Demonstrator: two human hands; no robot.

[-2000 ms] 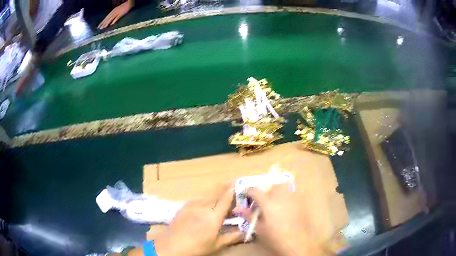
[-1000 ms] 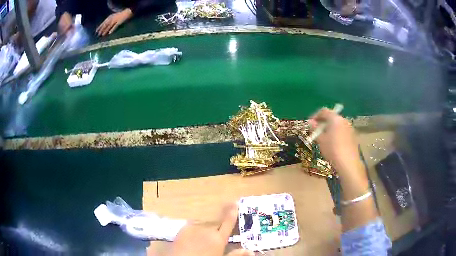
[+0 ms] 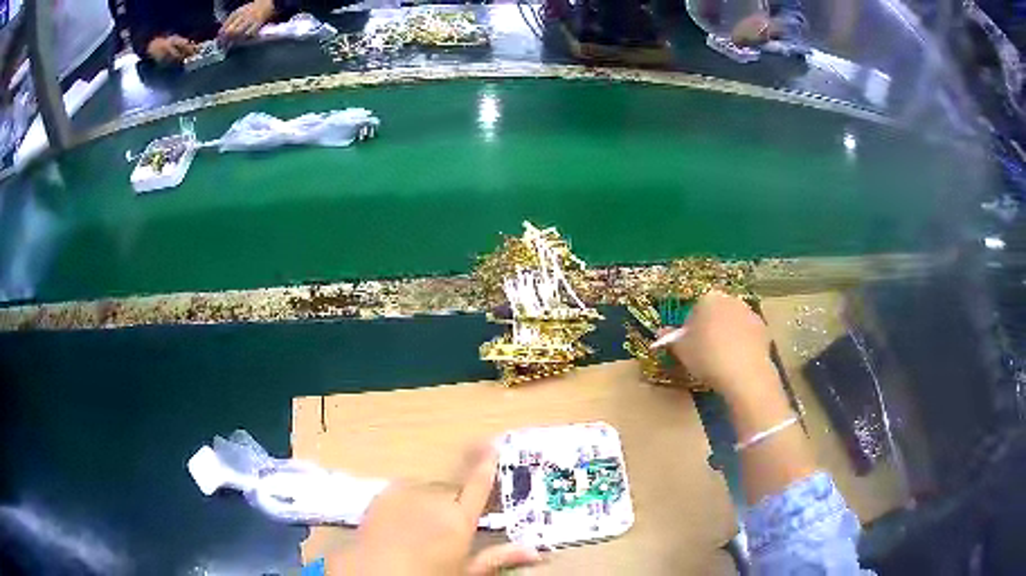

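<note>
A white rounded-square housing point(image 3: 619, 523) lies open side up on the cardboard mat point(image 3: 383, 433), with a green circuit board point(image 3: 585, 484) and dark parts inside. My left hand point(image 3: 416, 529) is at its left and lower-left edge, forefinger and thumb against it, steadying it. My right hand point(image 3: 720, 343) grips a pale stick point(image 3: 669, 338) and is over the green lead wire bundle point(image 3: 675, 313) with brass contacts, partly hiding it; whether it touches a wire I cannot tell. A white lead wire bundle point(image 3: 540, 287) with brass contacts stands left of it.
A bagged white cord point(image 3: 304, 489) lies left of the housing. A cardboard tray point(image 3: 810, 326) with a dark block point(image 3: 844, 388) is at the right. Beyond the worn rail point(image 3: 225, 312), the green belt point(image 3: 428, 191) carries another housing point(image 3: 163, 160) and bagged cord. A person's hands point(image 3: 248, 17) are across it.
My right hand moved from the housing to the green wire bundle and is now lower over it, the stick pointing left. My left hand stays by the housing. The view has shifted slightly.
</note>
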